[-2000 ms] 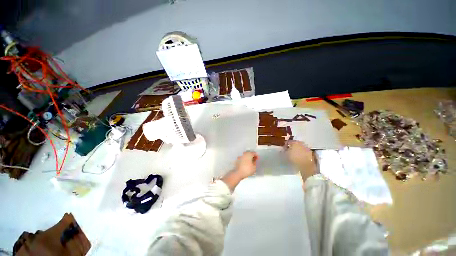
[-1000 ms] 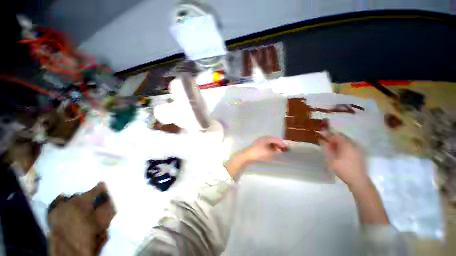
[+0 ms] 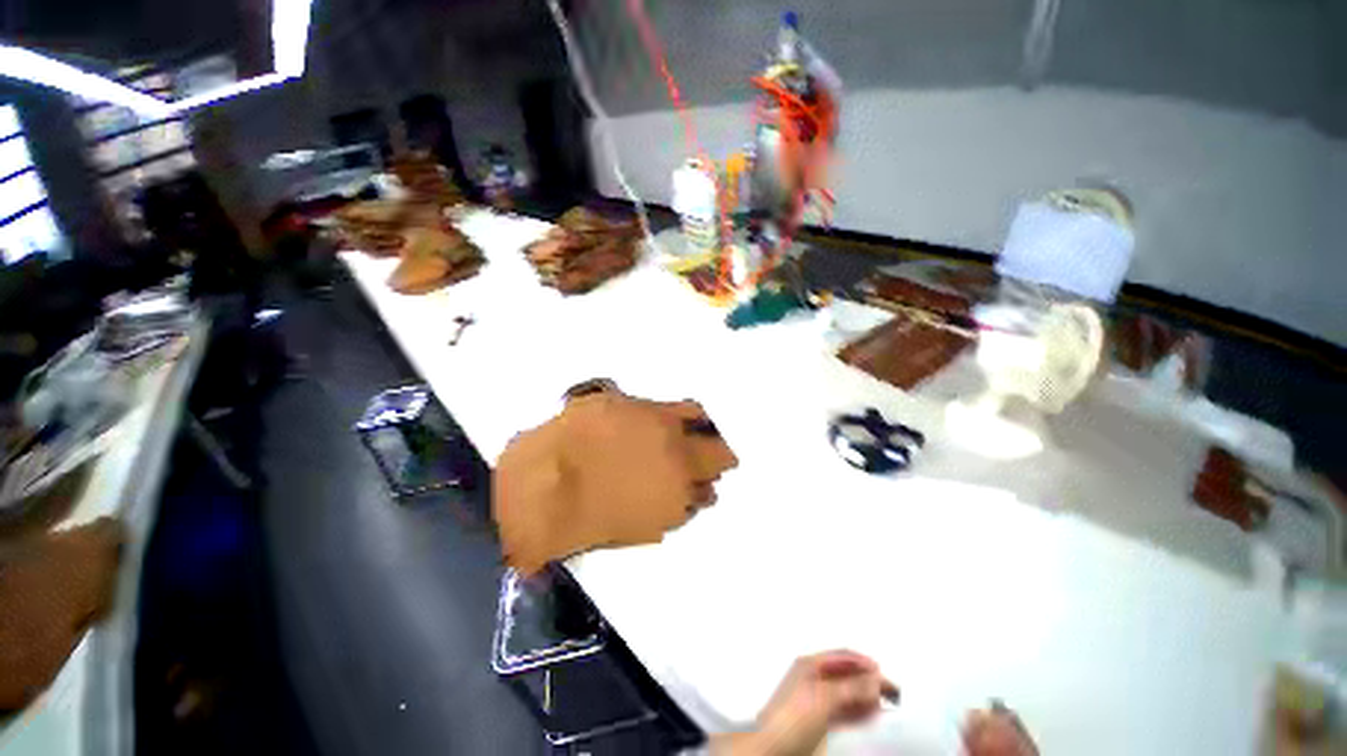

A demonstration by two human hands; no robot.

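Note:
My left hand (image 3: 827, 699) is over the white table (image 3: 827, 591) near the bottom edge of the picture. A small dark, shiny piece (image 3: 889, 691) shows at its fingertips; its exact type is unclear. My right hand (image 3: 999, 731) is just to the right, blurred and mostly cut off by the bottom edge; whether it holds anything cannot be told. Small brown leather pieces (image 3: 1226, 488) lie at the right.
A stack of tan-brown panels (image 3: 606, 473) overhangs the table's left edge. A round dark-and-white roll (image 3: 875, 440) and a white fan (image 3: 1034, 362) stand beyond my hands. Stools (image 3: 547, 635) are below the edge. Orange hoses (image 3: 790, 111) are at the back.
The view has swung left, bringing the long table and aisle into sight. My hands have left the brown leather pieces and now show low in the picture, closer together.

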